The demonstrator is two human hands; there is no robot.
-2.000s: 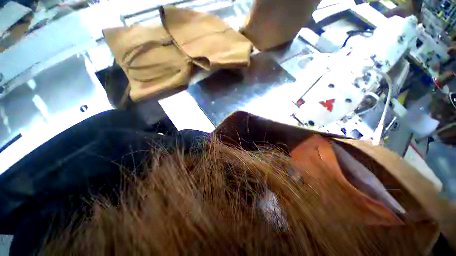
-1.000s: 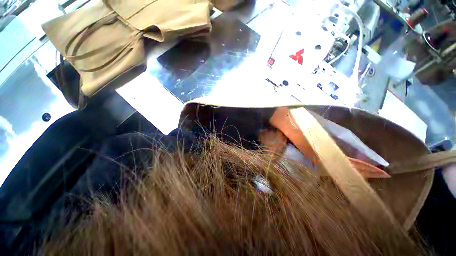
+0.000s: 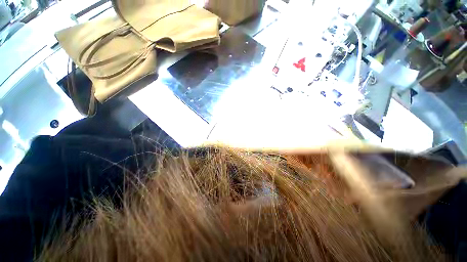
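An open tan-brown bag (image 3: 425, 192) lies close in front of me at the lower right, blurred. Its pale rim runs across the picture. A wide tan strap (image 3: 358, 179) crosses its opening, with a pale piece (image 3: 391, 173) and some orange-brown material inside. Brown hair (image 3: 164, 220) hides much of the bag and the lower middle. I cannot make out either of my hands; any hand behind the hair or bag is hidden.
Flat tan bags (image 3: 120, 59) with looped straps lie on the white table at the upper left. A shiny metal plate (image 3: 205, 84) lies beside them. The white sewing machine head (image 3: 312, 51) with a red mark stands beyond the bag. Dark clothing (image 3: 77, 158) fills the lower left.
The open bag's rim sits lower in the picture and its opening shows narrower than a second ago. The hand part at the right edge is gone from view. The camera view has shifted.
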